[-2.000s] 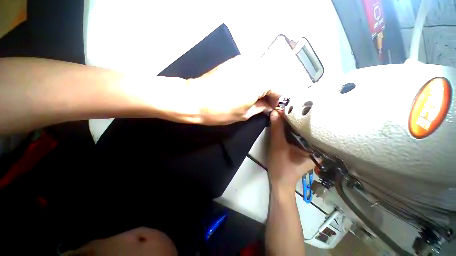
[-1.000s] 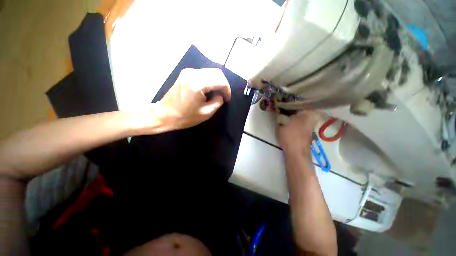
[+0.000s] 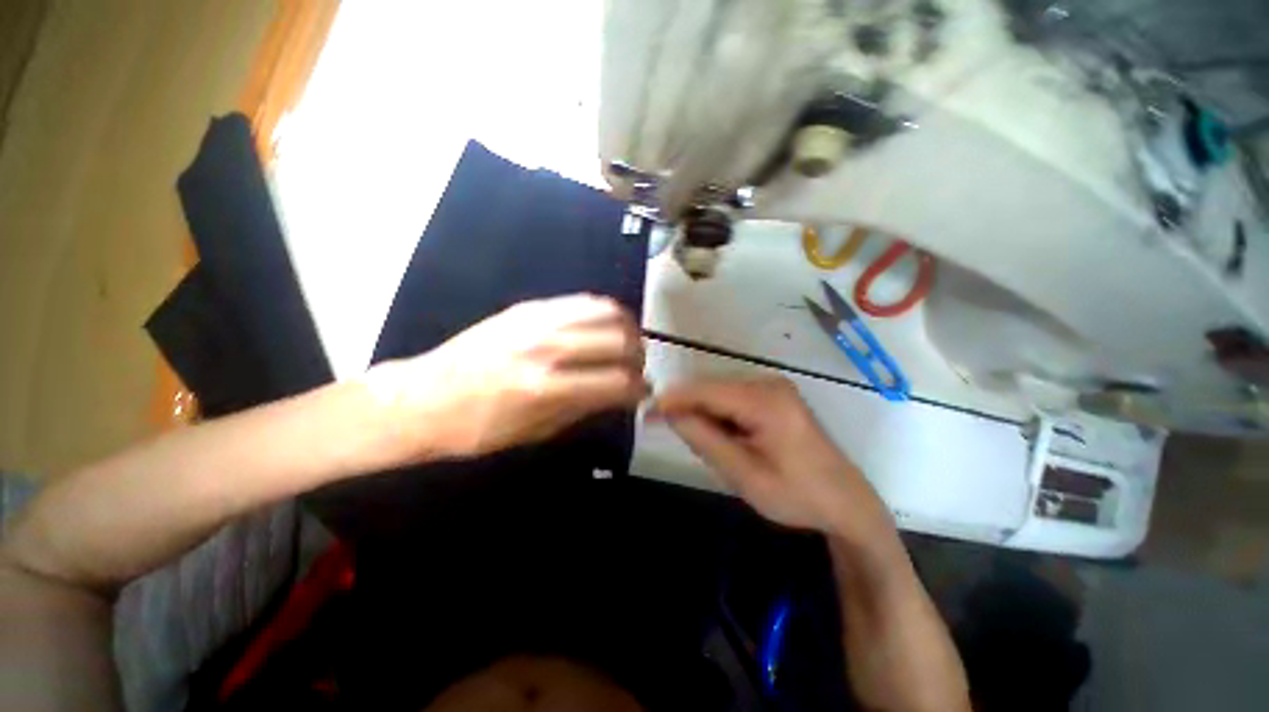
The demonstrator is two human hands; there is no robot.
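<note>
Black cloth lies on the white table and machine bed, its right edge running from the presser foot down towards the lap. My left hand lies over the cloth with its fingers curled at that edge; the fingertips are blurred. My right hand is just right of the edge, thumb and forefinger close together near the left fingertips; whether they pinch the cloth is unclear. A tiny white tag shows at the cloth edge below the hands.
The white machine head fills the upper right. Blue-handled snips lie on the bed with blades apart, below a red loop and a yellow loop. More black cloth hangs at the table's left edge.
My right hand has moved left and down from beside the needle area to the cloth edge. My left hand has come down along the cloth. The view has shifted, showing the snips uncovered.
</note>
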